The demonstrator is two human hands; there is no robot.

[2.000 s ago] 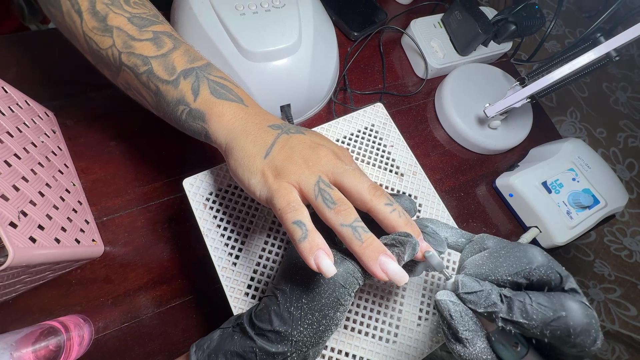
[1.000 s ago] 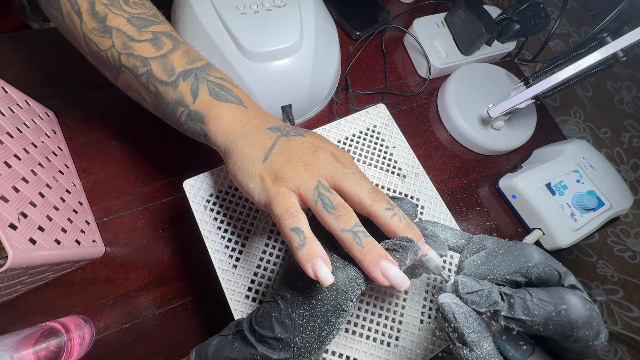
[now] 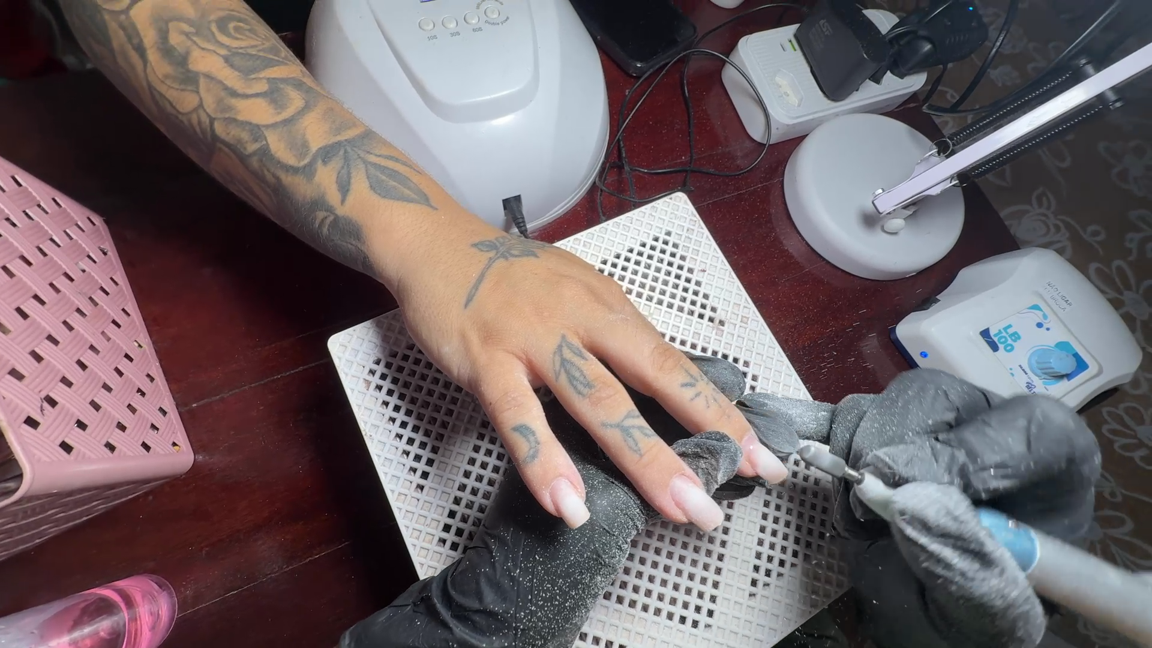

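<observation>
My right hand [image 3: 963, 486], in a dusty black glove, holds an electric nail drill handpiece [image 3: 1080, 571]. Its bit [image 3: 823, 461] points at the long whitish nail [image 3: 763, 459] of another person's tattooed hand [image 3: 540, 315]; whether they touch is unclear. My left hand [image 3: 576, 522], in a black glove coated with white dust, lies under that hand and grips the same finger between its fingertips, partly hidden. Two more whitish nails point toward me. Beneath the hands is a white perforated grille [image 3: 423, 468].
A white nail lamp [image 3: 459, 99] stands behind the grille, a pink woven basket [image 3: 81, 360] at left, a bottle of pink liquid [image 3: 99, 616] at lower left. At right are a lamp base [image 3: 873, 193], a drill control box [image 3: 1026, 328], and a power strip [image 3: 792, 85] with cables.
My right hand has shifted and turned, and the drill handpiece and bit now show plainly beside the nail. My left hand keeps its grip on the finger.
</observation>
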